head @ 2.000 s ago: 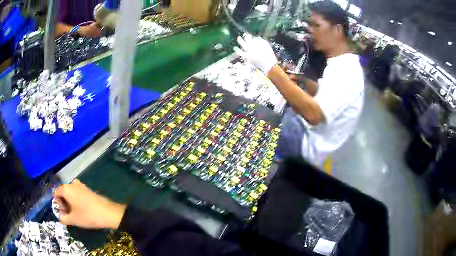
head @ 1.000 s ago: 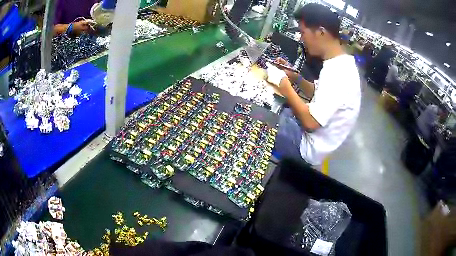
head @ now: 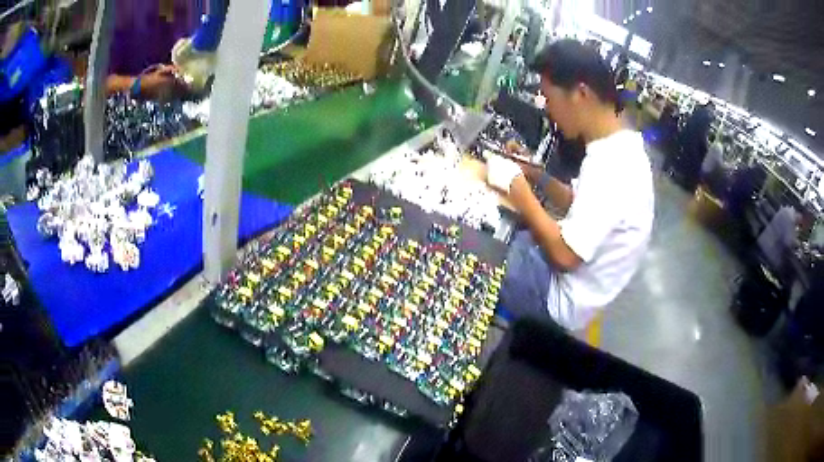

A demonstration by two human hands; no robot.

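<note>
Neither of my hands shows in the picture. A pile of white plastic inserts point(head: 86, 440) lies at the bottom left, cut off by the lower edge. One insert point(head: 117, 400) lies apart just above the pile. A small heap of gold brass contacts point(head: 239, 442) lies right of it on the dark green bench point(head: 181, 379), with a few contacts spread towards the right.
Rows of dark units with yellow spots point(head: 361, 289) fill the middle. A grey post point(head: 230, 135) rises beside a blue sheet point(head: 163, 262) carrying white inserts point(head: 99, 217). A black bin point(head: 614, 356) holds a clear bag point(head: 592, 424). A person point(head: 605, 189) works on the right.
My hand and dark sleeve were over the near piles and have left the picture. The single insert now lies on the bench. The view has tilted slightly up. The other person's gloved hand has lowered.
</note>
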